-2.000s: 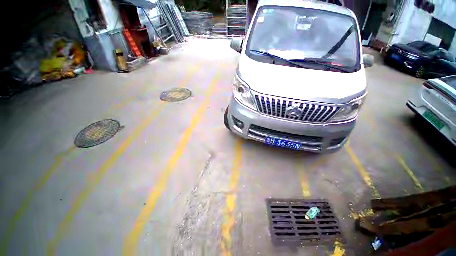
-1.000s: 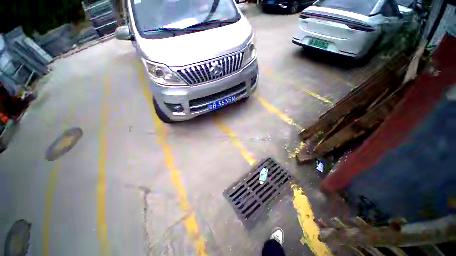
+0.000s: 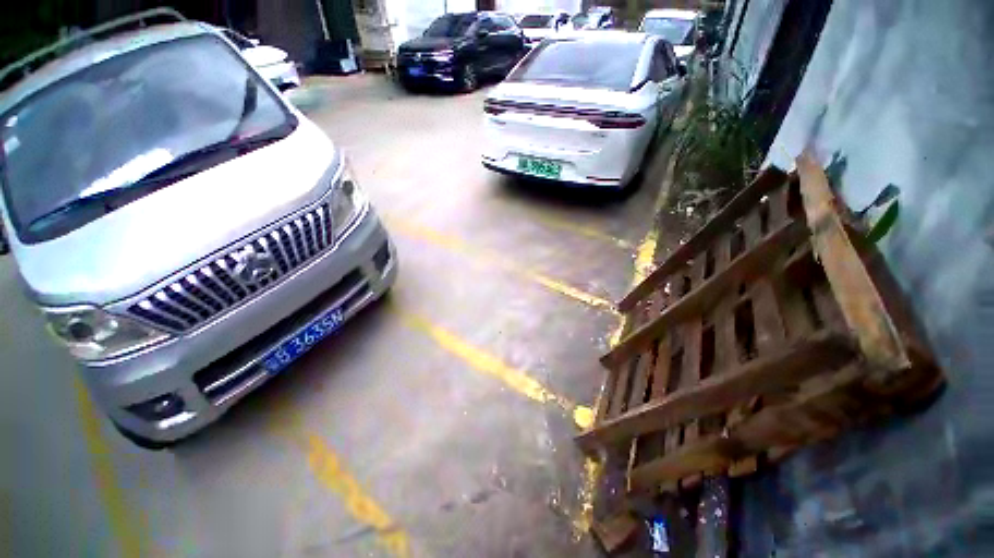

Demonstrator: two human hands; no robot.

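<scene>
Neither of my hands is in the picture. Nearest in front of me, a silver-white van (image 3: pixel 174 207) stands at the left with its front towards me, its left part cut off by the picture's edge. At the right, brown wooden pallets (image 3: pixel 741 338) lean tilted against a pale wall (image 3: pixel 926 131). A small blue and white scrap (image 3: pixel 657 534) lies on the ground below the pallets.
A white car (image 3: pixel 572 114) is parked ahead with its rear towards me, and a dark car (image 3: pixel 460 52) stands beyond it. Yellow lines (image 3: pixel 480 362) mark the concrete. Green plants (image 3: pixel 714 164) grow along the wall.
The view has turned right and moved forward. The van has shifted left and looks larger. The drain grate, manhole covers and my shoe have left the picture; the pallets now show in full.
</scene>
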